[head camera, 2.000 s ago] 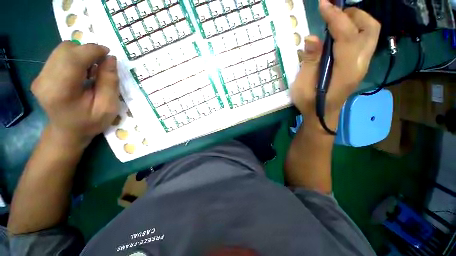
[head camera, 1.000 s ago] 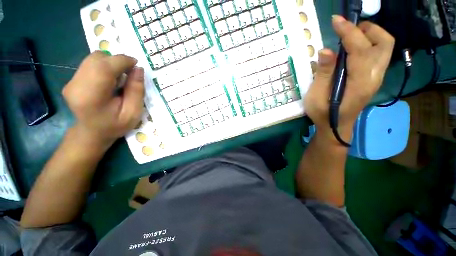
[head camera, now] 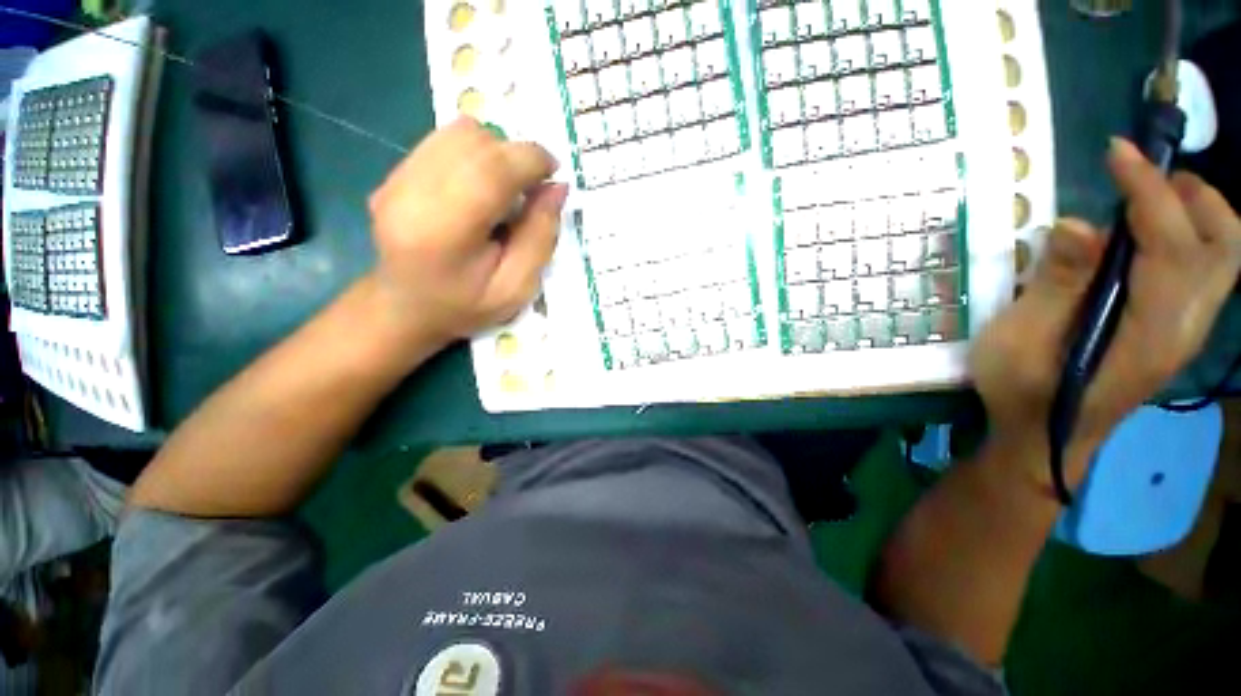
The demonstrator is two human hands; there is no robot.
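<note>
A white tray with tan holes along its sides lies on the bench and holds four blocks of green-edged circuit boards, the lower ones partly washed out by glare. My left hand is over the tray's left edge, thumb and finger pinching thin solder wire that runs to the upper left. A green band shows on it. My right hand is at the tray's right side, holding the black soldering iron. The iron points away from me, its tip end near the top edge.
A black smartphone lies left on the dark green mat. Another white tray with boards is at the far left, with a person's grey clothing below it. A white round cap is at the right, a blue stool below.
The view has shifted left, so the tray and hands appear further right and the phone and other tray show more. My left hand still pinches the wire; my right still holds the iron.
</note>
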